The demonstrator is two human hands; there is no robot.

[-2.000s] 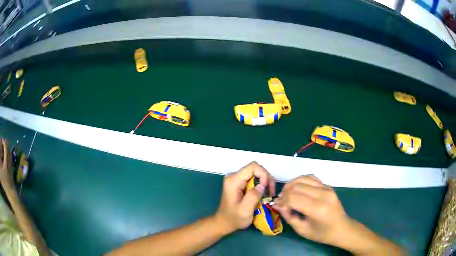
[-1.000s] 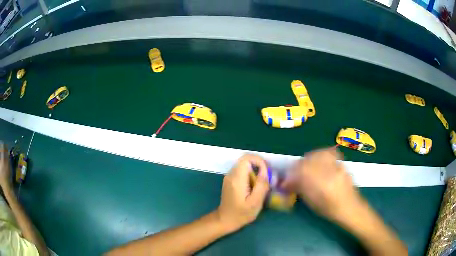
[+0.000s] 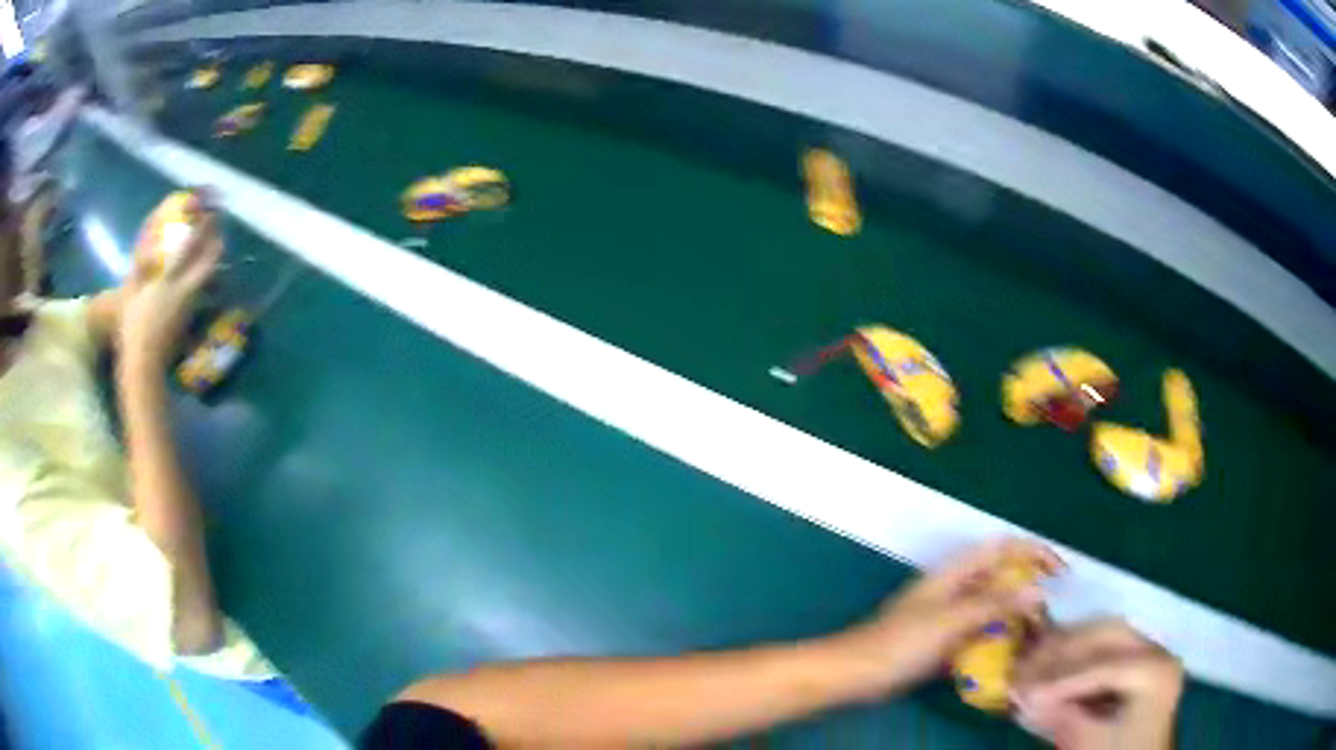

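My left hand (image 3: pixel 960 608) is at the lower right, its fingers around a yellow car body shell (image 3: pixel 989 667) with blue marks, near the conveyor side rail. My right hand (image 3: pixel 1102 686) is close against the shell's right side, fingers curled. Blur hides whether it pinches the shell or a small part. On the green belt beyond the rail lie a shell with red lead wires and a pale connector (image 3: pixel 908 384), another shell with red at its opening (image 3: pixel 1058 387), and a shell beside a narrow chassis (image 3: pixel 1146 462).
The pale conveyor side rail (image 3: pixel 615 388) crosses diagonally. More yellow parts lie on the belt, including a chassis (image 3: pixel 831 192) and a shell pair (image 3: pixel 456 192). At left, another person's hand (image 3: pixel 164 286) holds a yellow shell above the green tabletop (image 3: pixel 484 542); another shell (image 3: pixel 214 352) lies nearby.
The view has swung left, so my hands now appear further right. The neighbouring person shows more fully, with a raised yellow shell. A red-wired shell now lies beside the shell-and-chassis pair on the belt.
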